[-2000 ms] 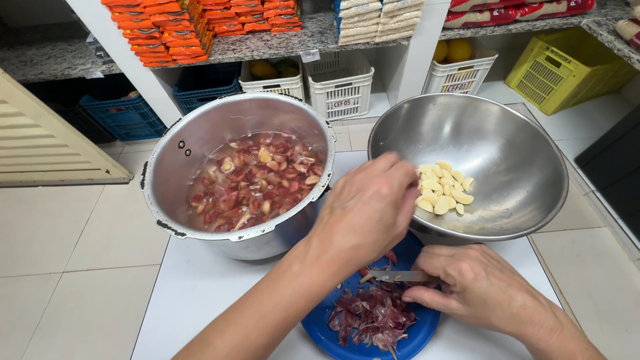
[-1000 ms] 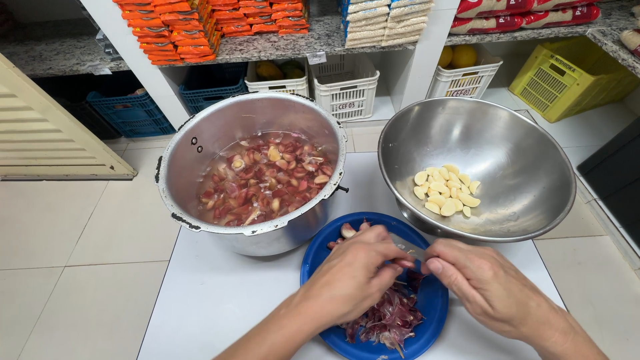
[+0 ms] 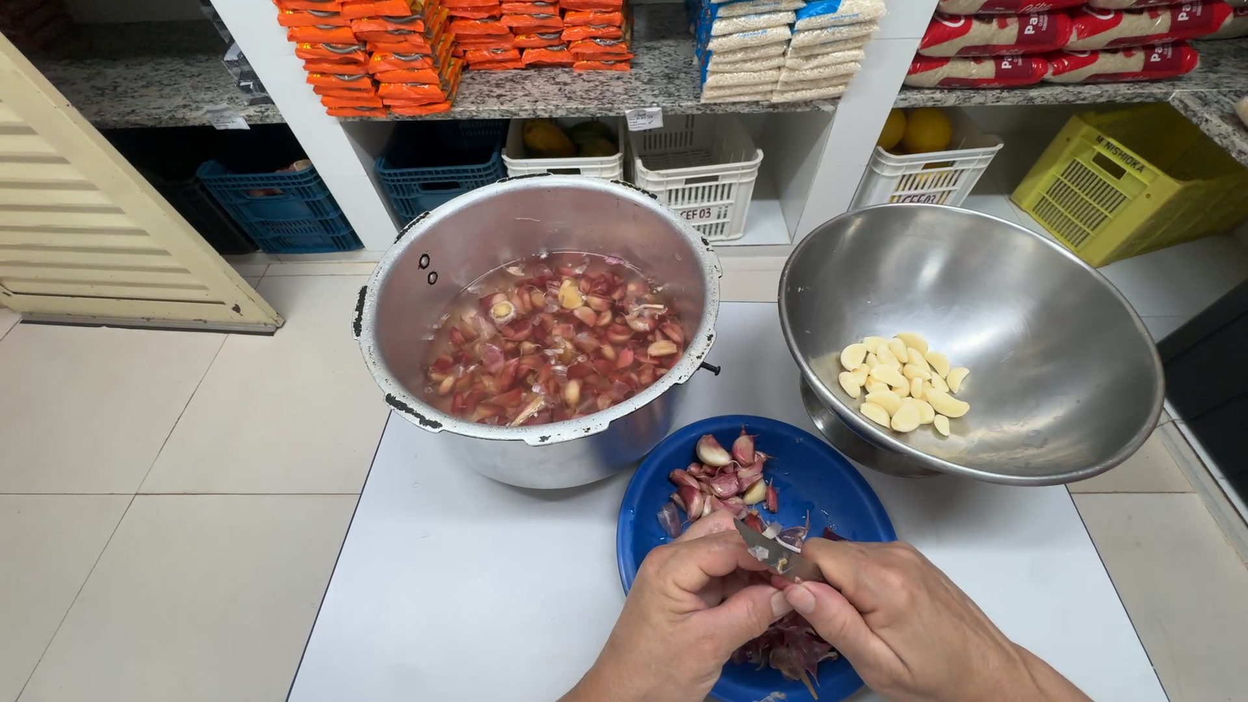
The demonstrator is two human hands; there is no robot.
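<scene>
My right hand (image 3: 882,600) grips a small knife (image 3: 775,551), its blade pointing up and left. Against it, my left hand (image 3: 697,604) pinches a garlic clove, mostly hidden by the fingers. Both hands are over a blue plate (image 3: 848,478) that bears unpeeled garlic cloves (image 3: 726,473) at its far side and purple skins (image 3: 790,648) at its near side. Up and left stands a large aluminium pot (image 3: 546,453), where reddish unpeeled cloves (image 3: 565,341) lie in water. The steel bowl (image 3: 1024,292) at the right contains peeled cloves (image 3: 902,380).
All these vessels stand on a white table (image 3: 468,585). Beyond are a white crate (image 3: 697,180), a blue crate (image 3: 283,200) and a yellow crate (image 3: 1111,185), below granite shelves (image 3: 546,93) with stacked packets. A louvred door (image 3: 107,195) is at the left.
My left hand was near the steel bowl two seconds ago, then over the plate beside my right hand. The two hands now meet nearer the plate's front, and the cloves at its far side show more.
</scene>
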